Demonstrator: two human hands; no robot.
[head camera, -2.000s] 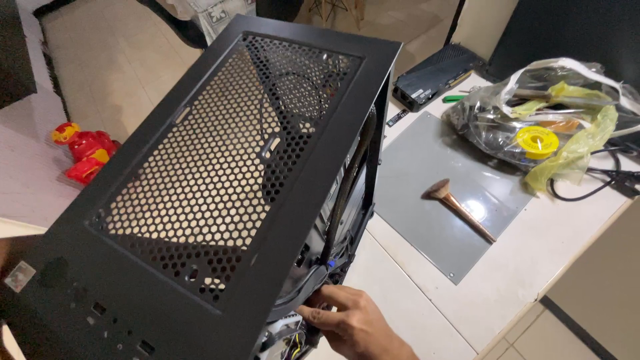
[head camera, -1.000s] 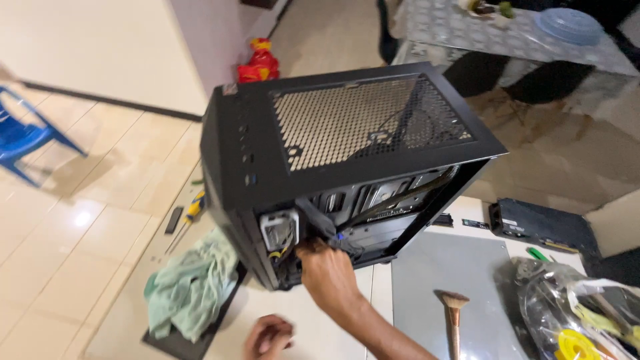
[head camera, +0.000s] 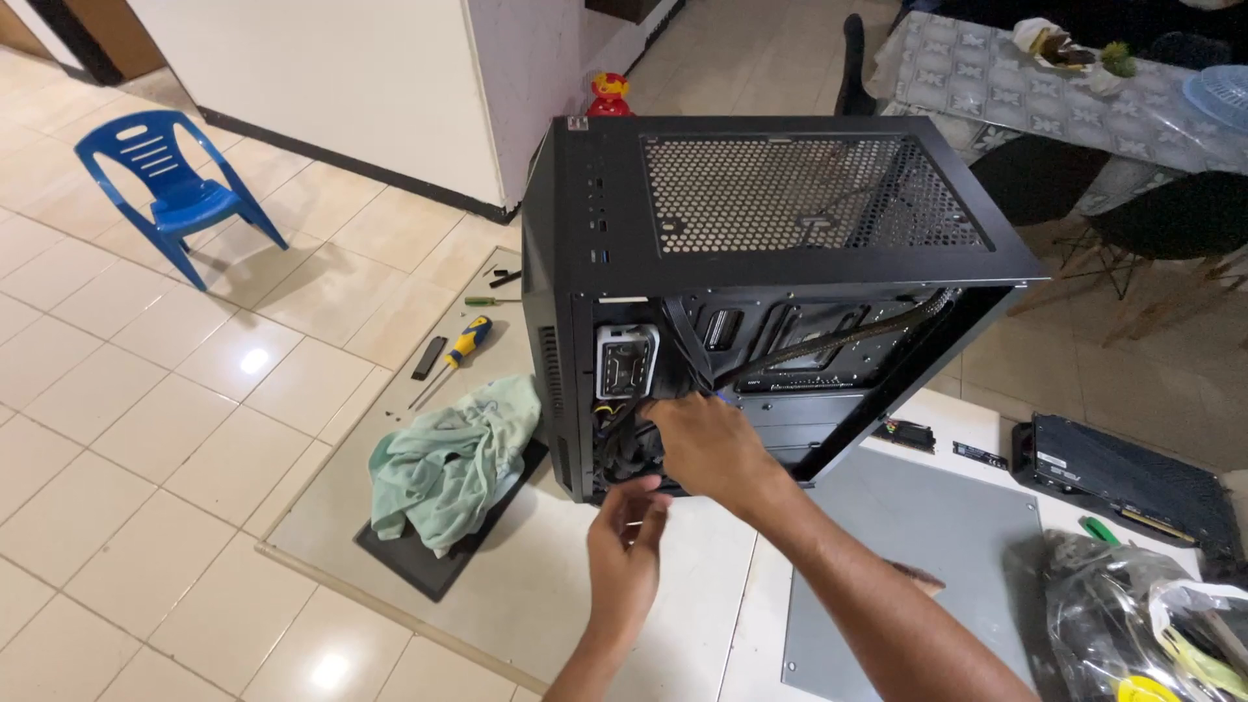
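Observation:
A black computer case (head camera: 799, 263) with a perforated top stands upright on the white table, its near side uncovered. My right hand (head camera: 707, 444) reaches into the lower front part of that side, fingers among the black cables (head camera: 624, 444); what they grip is hidden. Just below it, my left hand (head camera: 629, 546) is raised at the case's bottom edge with its fingers curved apart, near the cables. A braided cable bundle (head camera: 838, 341) runs up to the rear corner. Above the loose cables sits a light-framed part (head camera: 627, 361).
Left of the case lie a green cloth (head camera: 453, 468) on a black panel (head camera: 439, 575), and a yellow-blue screwdriver (head camera: 470, 341). To the right are a grey side panel (head camera: 926, 546), a graphics card (head camera: 1121, 478), memory modules (head camera: 907, 434) and a plastic bag (head camera: 1131, 604).
The right hand has stayed at the case's lower cables. My left hand has come up closer to the case's bottom edge since one second ago. The view has swung left.

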